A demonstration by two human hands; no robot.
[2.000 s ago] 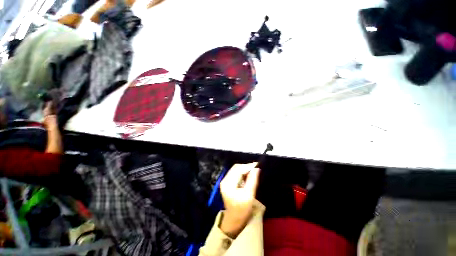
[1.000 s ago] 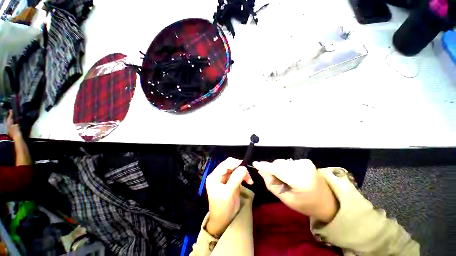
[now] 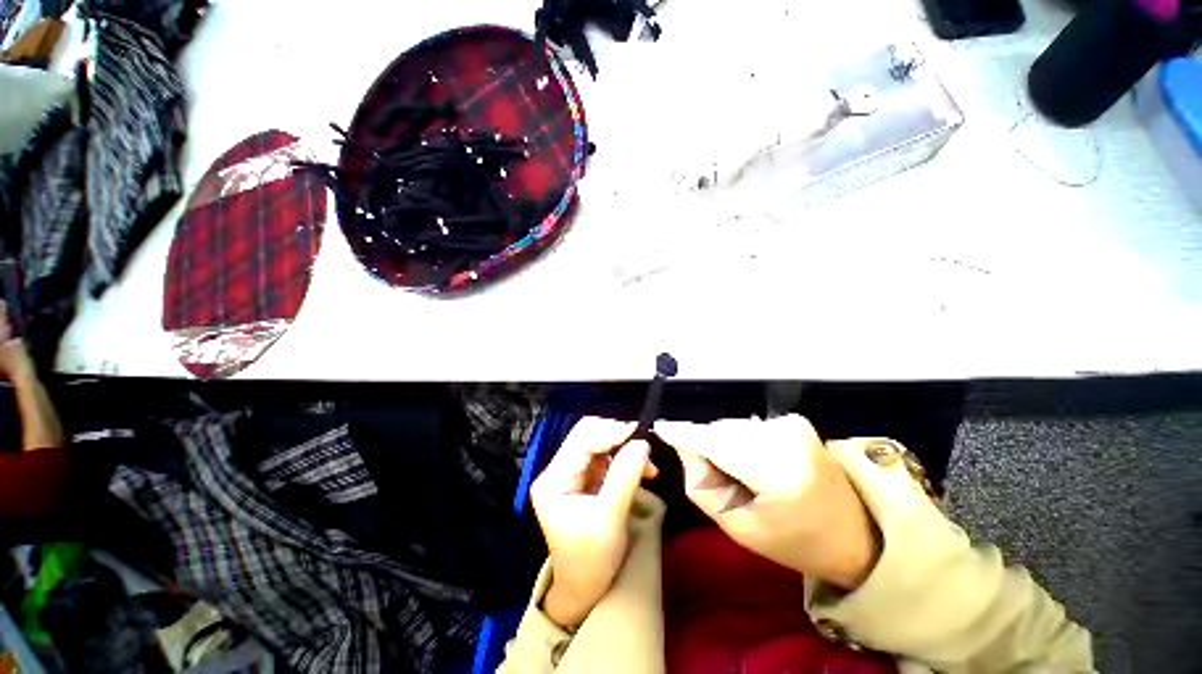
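Note:
A short black knot button [image 3: 657, 392] stands up from my fingertips at the table's front edge, its round knob at the top. My left hand [image 3: 589, 490] grips its lower end between thumb and forefinger. My right hand [image 3: 765, 481] is beside it, its fingertips pinched together close to the strip's right side. A needle or thread between the right fingertips cannot be made out. The unfinished button strips [image 3: 442, 184] lie as a tangled black heap with white specks in the round plaid container [image 3: 538, 99].
A red plaid oval lid [image 3: 248, 257] lies left of the container. A black cluster [image 3: 596, 21] is beyond it. A long narrow clear box [image 3: 844, 148], phone [image 3: 973, 16], black bottle [image 3: 1094, 73] and light blue case [image 3: 1180, 112] are to the right. Another person's arm [image 3: 29, 408] shows at left.
My right hand has come into view and met the left at the black strip. Since one second ago both hands have barely moved; the table view has shifted slightly left and up.

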